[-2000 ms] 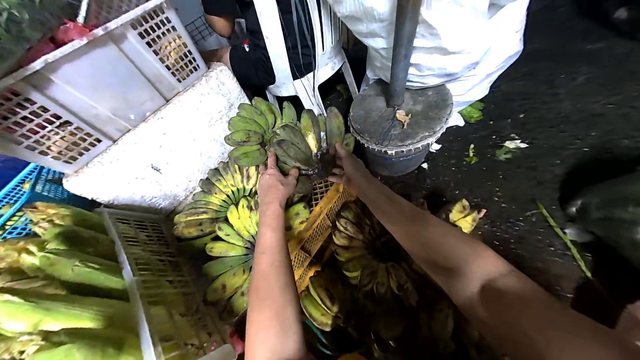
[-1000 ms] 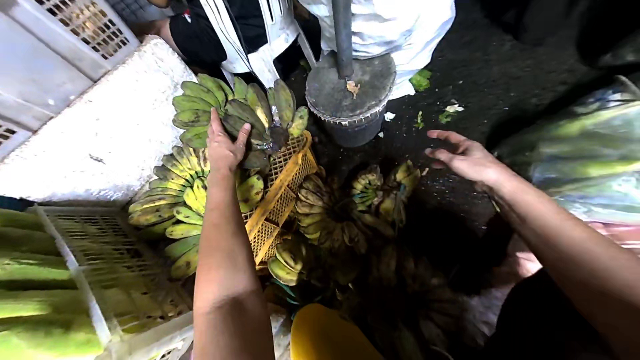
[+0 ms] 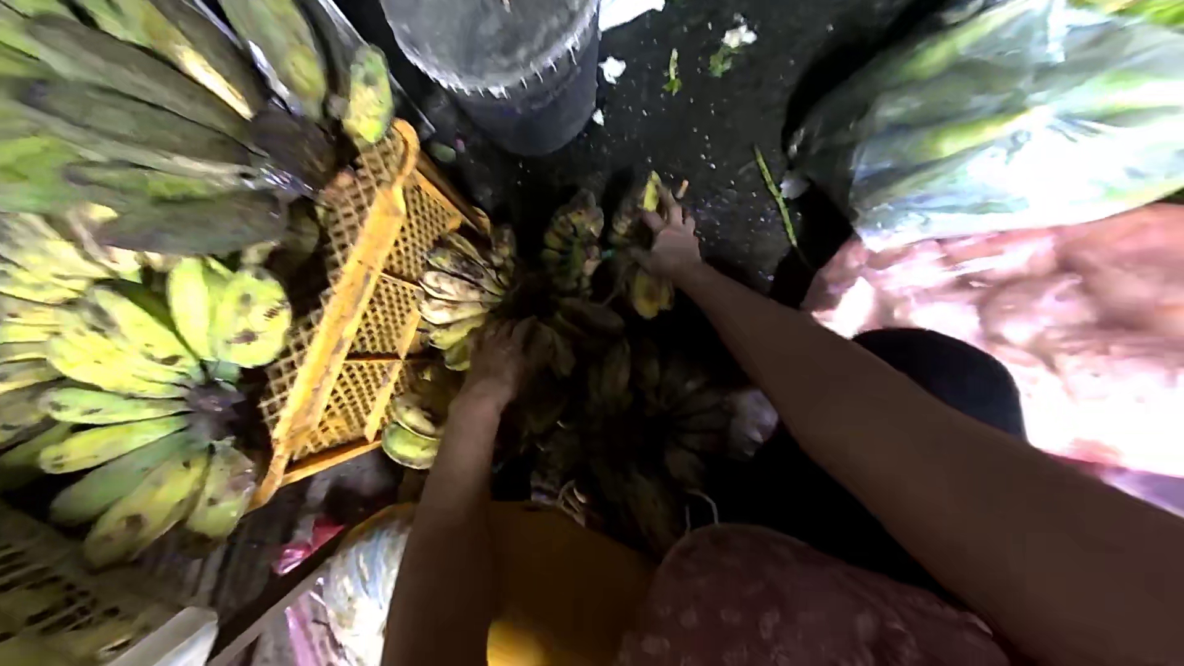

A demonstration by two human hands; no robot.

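My left hand (image 3: 499, 356) reaches down into the dim pile of banana bunches, against a bunch (image 3: 460, 291) beside the yellow plastic crate (image 3: 347, 319); its fingertips are lost in shadow. Farther right, my right hand (image 3: 671, 242) lies on the outer side of another bunch (image 3: 645, 282), its fingers on the fruit. A small bunch (image 3: 572, 242) sits between the two hands. Green and yellow bananas (image 3: 139, 398) are heaped to the left of the crate, with darker green ones (image 3: 176, 120) above them.
A dark bucket with a lid (image 3: 532, 102) stands on the dark floor past the pile. Leaf scraps (image 3: 726, 57) lie near it. At right are produce in clear plastic (image 3: 1008, 120) and a pinkish bag (image 3: 1008, 287). A pale crate edge (image 3: 171, 643) shows at lower left.
My left hand has left the upper bunch by the crate and moved down into the shaded pile. My right hand, empty over the floor a second ago, has come onto a bunch. The view has moved closer.
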